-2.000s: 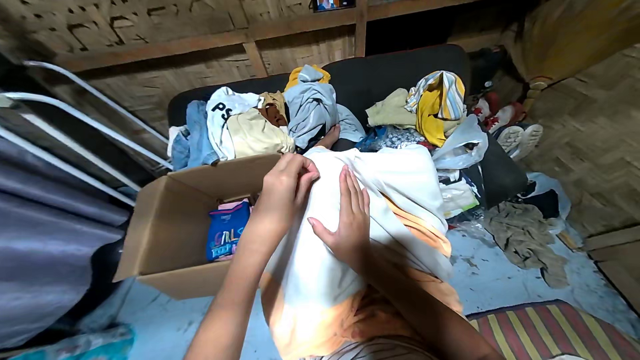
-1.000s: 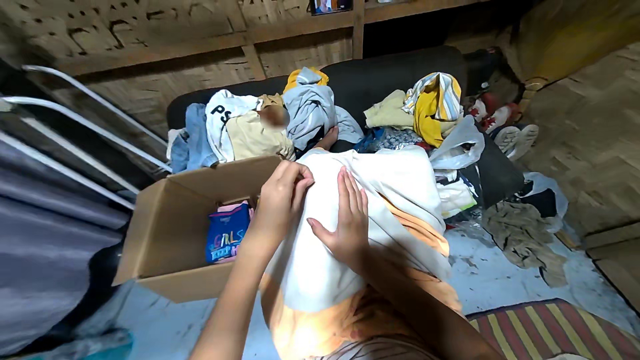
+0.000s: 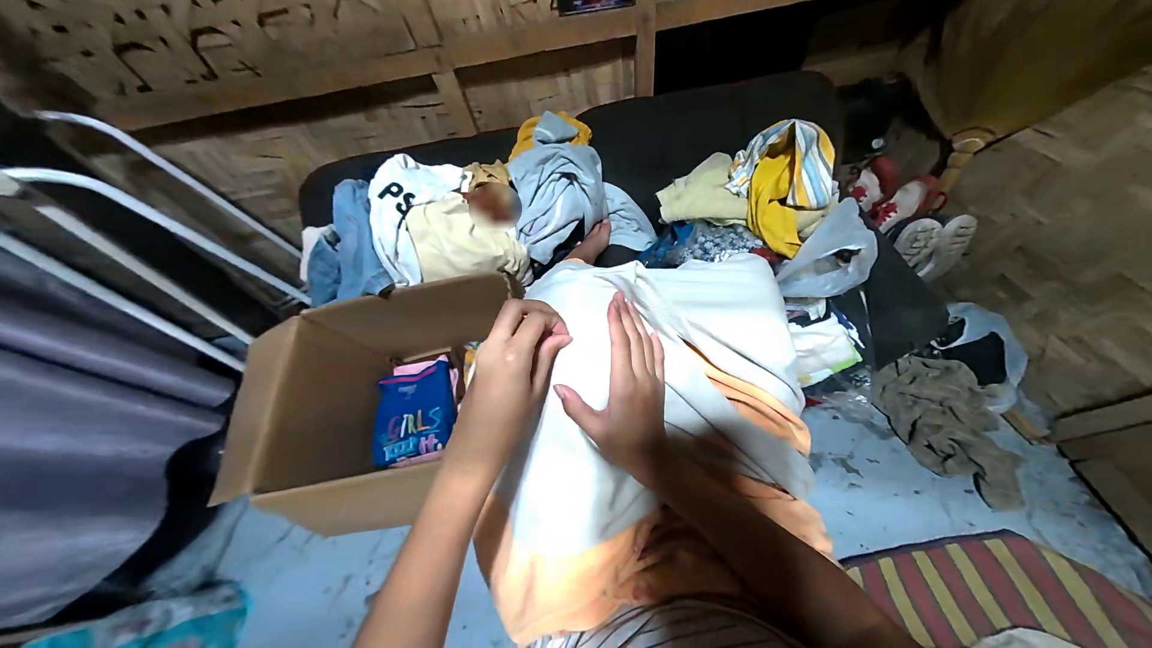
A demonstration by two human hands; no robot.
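A white and orange cloth (image 3: 585, 486) lies spread over my lap and legs. My left hand (image 3: 522, 346) is at its upper left part, with thumb and fingertips brought together; whether they pinch the fabric cannot be made out. My right hand (image 3: 630, 387) rests flat on the white part, fingers together and thumb apart. Left of the cloth stands an open cardboard box (image 3: 306, 405) with a folded blue printed garment (image 3: 414, 416) and pink fabric inside. A bare foot (image 3: 591, 243) shows beyond the cloth's far edge.
Piled clothes (image 3: 468, 225) lie on a dark couch (image 3: 702, 126), with yellow and striped garments (image 3: 781, 184) further right. A plastic bag (image 3: 832, 252), shoes (image 3: 936, 241) and a crumpled brown cloth (image 3: 945, 418) are at the right. White metal rails (image 3: 135, 234) stand left; a striped mat (image 3: 990, 585) lies lower right.
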